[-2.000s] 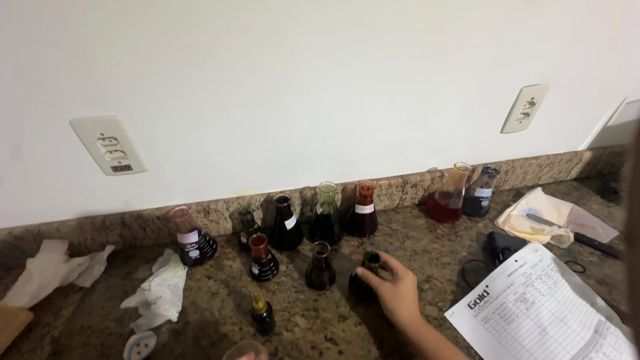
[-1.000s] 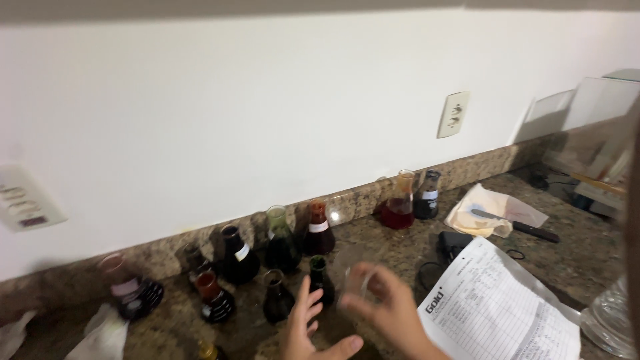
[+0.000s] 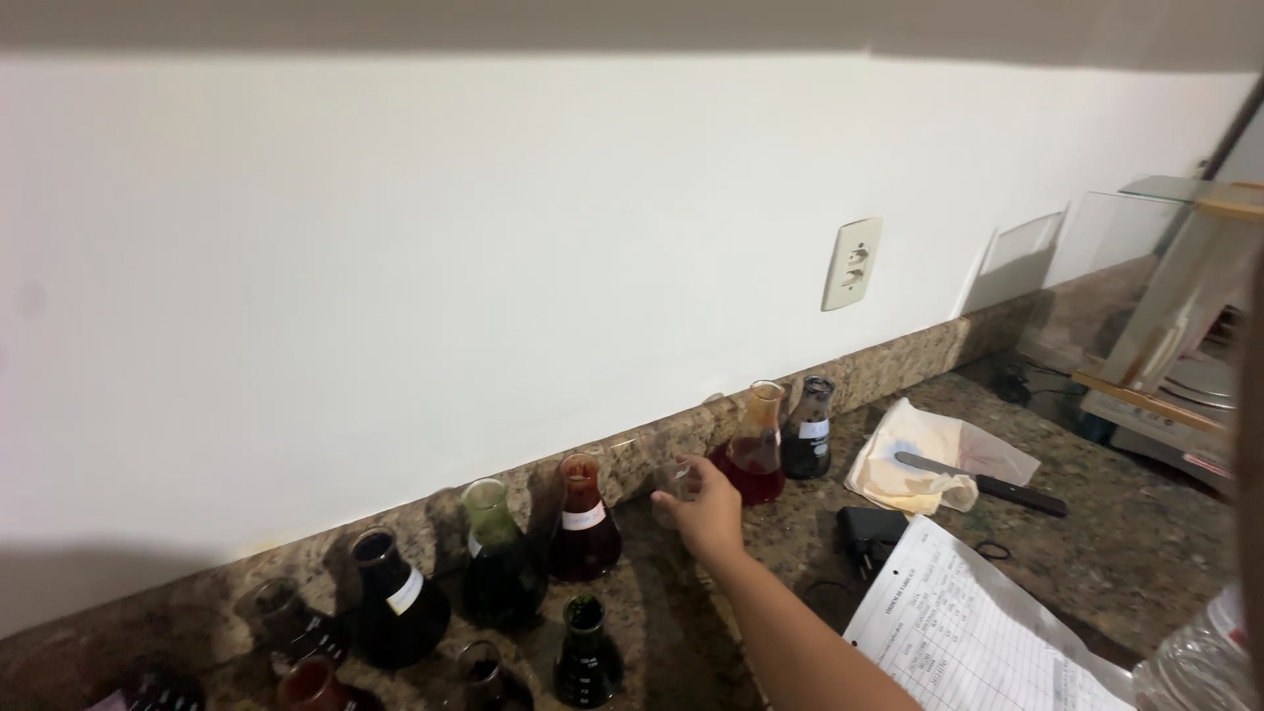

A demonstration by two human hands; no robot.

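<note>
My right hand (image 3: 706, 509) holds a small clear glass vessel (image 3: 673, 481) by its side, near the backsplash. Just right of it stand an Erlenmeyer flask of red liquid (image 3: 752, 464) and a smaller labelled flask of dark liquid (image 3: 810, 439). To its left are a labelled flask of dark red liquid (image 3: 585, 533), a green-stained flask (image 3: 502, 573) and a labelled dark flask (image 3: 400, 602). A small flask with green-stained neck (image 3: 587, 657) stands in front, among several others at the lower left. My left hand is out of view.
A printed form (image 3: 978, 632) lies on the granite counter at the right, beside a black power adapter (image 3: 869, 533). Behind it a spatula (image 3: 987, 484) rests on stained paper (image 3: 904, 454). An analytical balance (image 3: 1165, 365) stands far right, a clear plastic bottle (image 3: 1195, 657) lower right.
My right hand, on a small dark flask two seconds ago, has moved towards the backsplash with the clear vessel. My left hand, seen a second ago, has left view. The view has swung right.
</note>
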